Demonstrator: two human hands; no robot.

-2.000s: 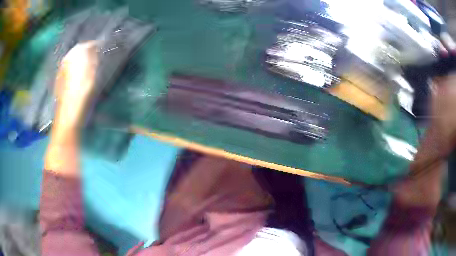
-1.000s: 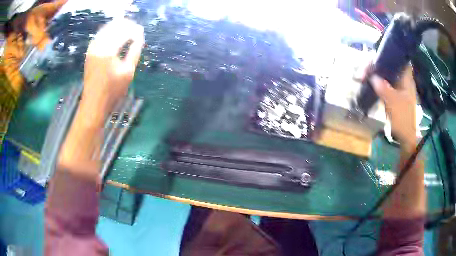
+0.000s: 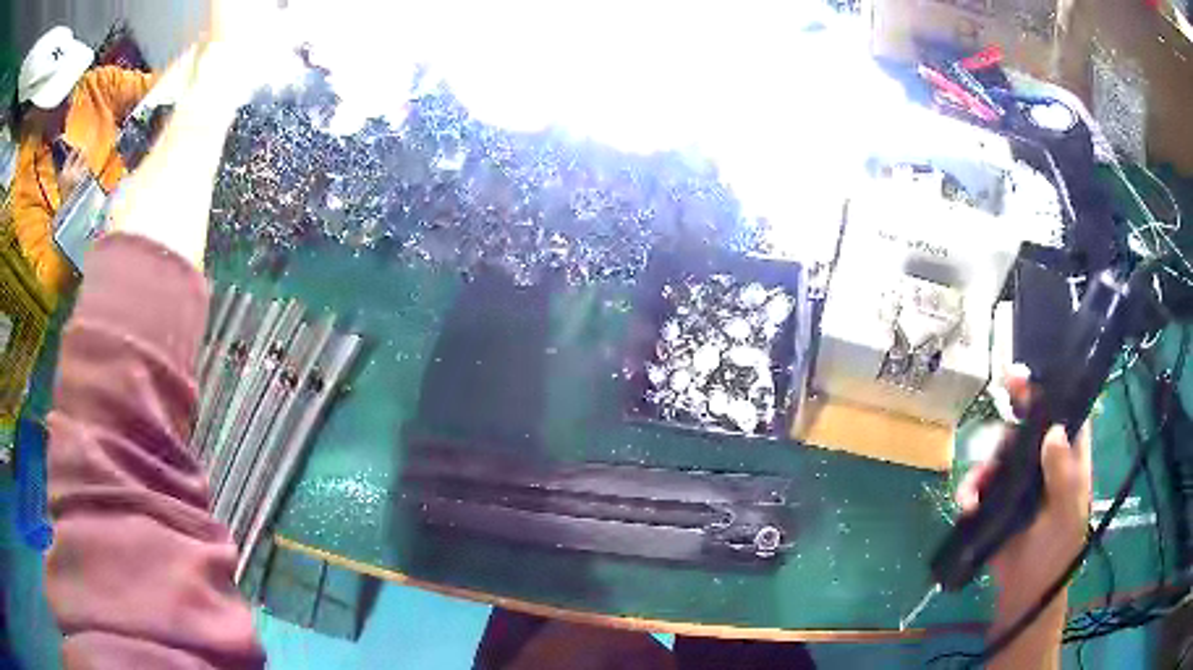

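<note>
My right hand [image 3: 1047, 491] holds a black electric screwdriver [image 3: 1034, 452] at the right. Its thin bit points down-left over the bench's front edge. My left arm reaches to the far left back; my left hand [image 3: 246, 37] is washed out by glare at the top edge, so its fingers are unclear. The dark jig [image 3: 589, 511] lies in front with its long groove and a round metal piece at its right end. I see no strip in it. A heap of loose dark small parts [image 3: 393, 196] covers the back.
A black tray [image 3: 794, 353] holds bright metal fittings. Right of it a white box [image 3: 903, 288] stands on a wooden block [image 3: 874, 432]. Grey strips [image 3: 281, 406] lie side by side at left. Black cords [image 3: 1145, 458] tangle at right. A person in orange [image 3: 98, 111] is at far left.
My left hand has moved farther back over the heap. My right hand has come down towards the front right with the screwdriver, whose bit now shows. The view has also shifted.
</note>
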